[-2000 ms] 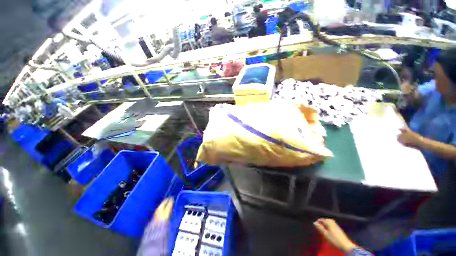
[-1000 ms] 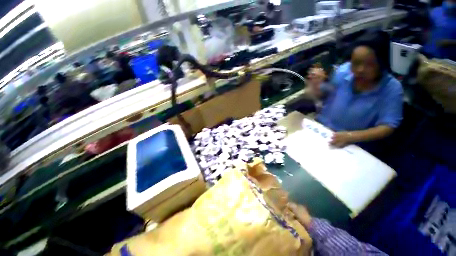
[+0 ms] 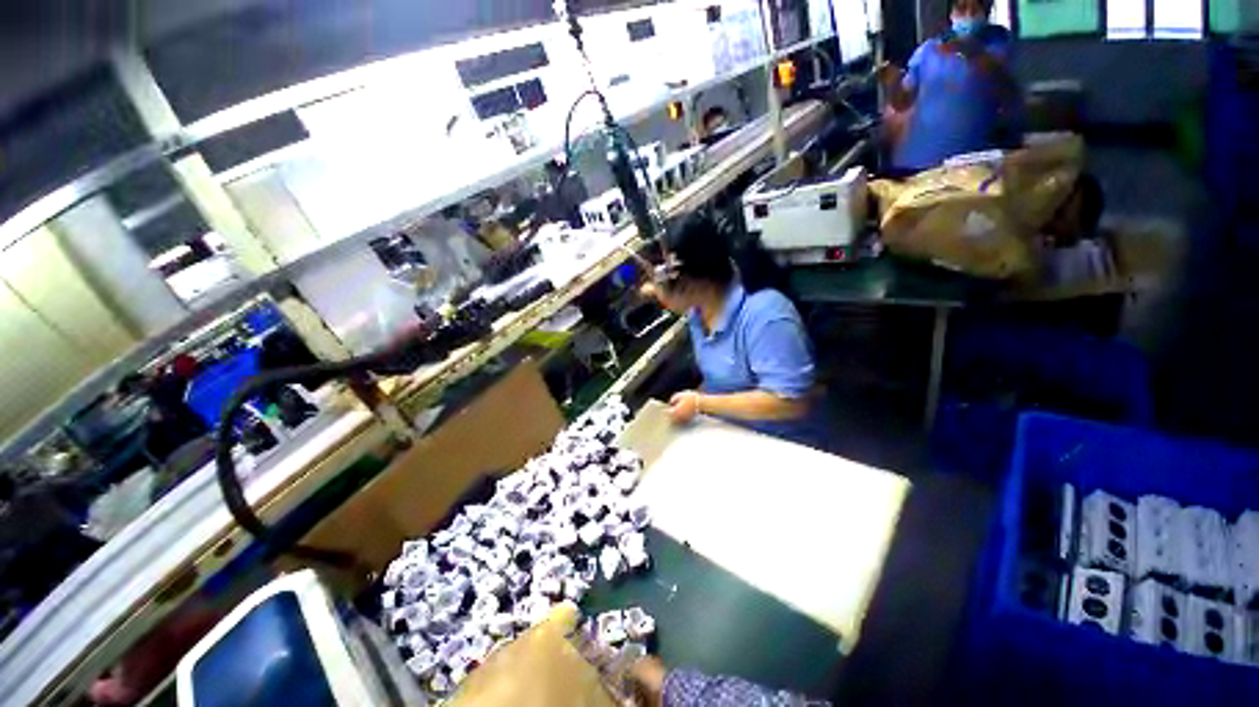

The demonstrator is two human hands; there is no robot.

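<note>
A kraft sack [image 3: 536,669] lies at the bottom edge of the picture, cut off by it. My right hand [image 3: 632,677] is at the sack's open edge, small and partly cut off, with its striped sleeve reaching in from the lower right. Its fingers are blurred, so I cannot tell whether they grip the paper. My left hand is out of the picture. A pile of small white plastic parts [image 3: 518,546] lies on the green bench top [image 3: 732,615] beyond the sack. A few white parts lie close by my right hand.
A white box with a dark blue window [image 3: 262,656] stands lower left. A cardboard divider [image 3: 442,463] is behind the pile. A person in blue [image 3: 753,345] sits beyond a white board [image 3: 766,511]. A blue crate [image 3: 1015,553] with white panels is at right. Another person [image 3: 953,97] stands farther back.
The view has swung right and up from the floor crates to the bench. My left hand has left the picture. My right hand has moved from over the floor to the sack's open edge.
</note>
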